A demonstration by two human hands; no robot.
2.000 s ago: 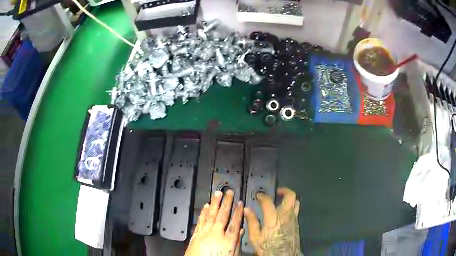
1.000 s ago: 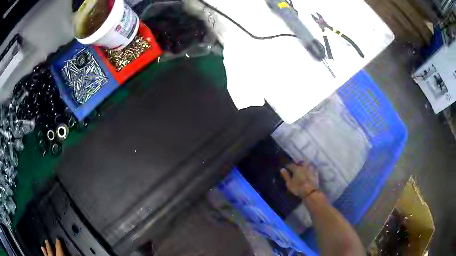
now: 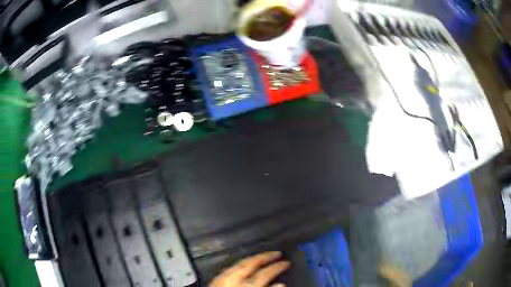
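Note:
Four long black panels (image 3: pixel 161 238) lie side by side at the lower left, each with a round hole and a slot. My left hand (image 3: pixel 252 272) is at the bottom edge, right of the panels, with its fingers apart and pointing right; no held thing shows. A blurred, skin-coloured part that looks like my right hand (image 3: pixel 395 276) is at the bottom edge over the blue crate (image 3: pixel 462 218). It is mostly cut off, and its grip cannot be told. A dark grey surface beside it is too blurred to name.
Silver castings (image 3: pixel 84 106) and black rings (image 3: pixel 168 73) are heaped at the back left. A blue bin of screws (image 3: pixel 227 75), a red bin (image 3: pixel 288 81) and a cup of brown paste (image 3: pixel 269 28) stand behind. A corded tool (image 3: pixel 434 103) and pliers (image 3: pixel 465 132) lie right.
The view has swung back left, bringing the whole panel row into sight. My left hand has moved right, off the panels. My right hand shows lower and mostly out of the picture.

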